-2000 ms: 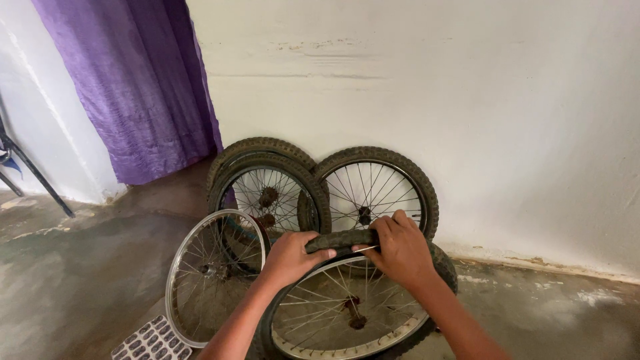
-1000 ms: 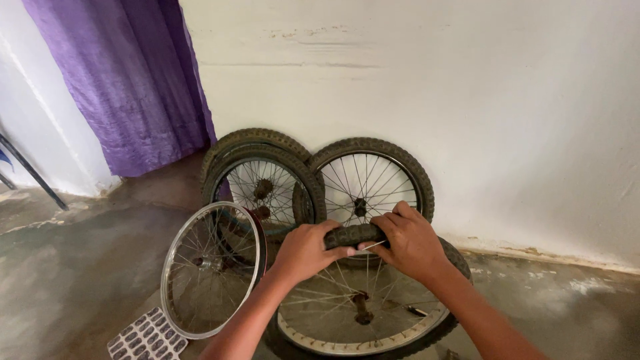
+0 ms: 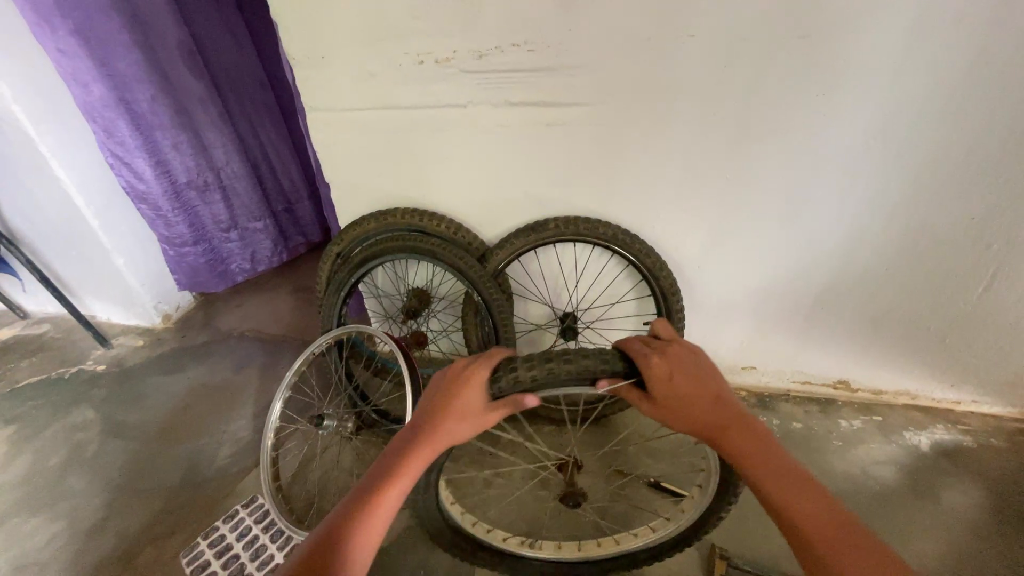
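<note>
Both hands hold the upper edge of a bicycle wheel with a silver rim [image 3: 712, 480] and a black knobby tire [image 3: 560, 370]. My left hand [image 3: 472, 396] grips the tire on the left, its thumb along the rim. My right hand [image 3: 668, 376] grips it on the right, with the thumb by the rim and a thin light-coloured rod [image 3: 620, 387] near the thumb; whether this is a spoke or a tool, I cannot tell. The wheel tilts, its lower part nearest me, with a rusty hub [image 3: 572, 496] at its middle.
Several tired wheels, one with a black hub [image 3: 568, 324], lean on the white wall [image 3: 720, 160]. A bare silver rim [image 3: 276, 448] stands at left beside a patterned sheet [image 3: 240, 540]. A slim tool [image 3: 668, 487] shows through the spokes. A purple curtain [image 3: 208, 144] hangs at left.
The held wheel's silver rim shows more widely than two seconds ago. Both hands have stayed on its tire, and the slim tool seen through the spokes was not visible two seconds ago.
</note>
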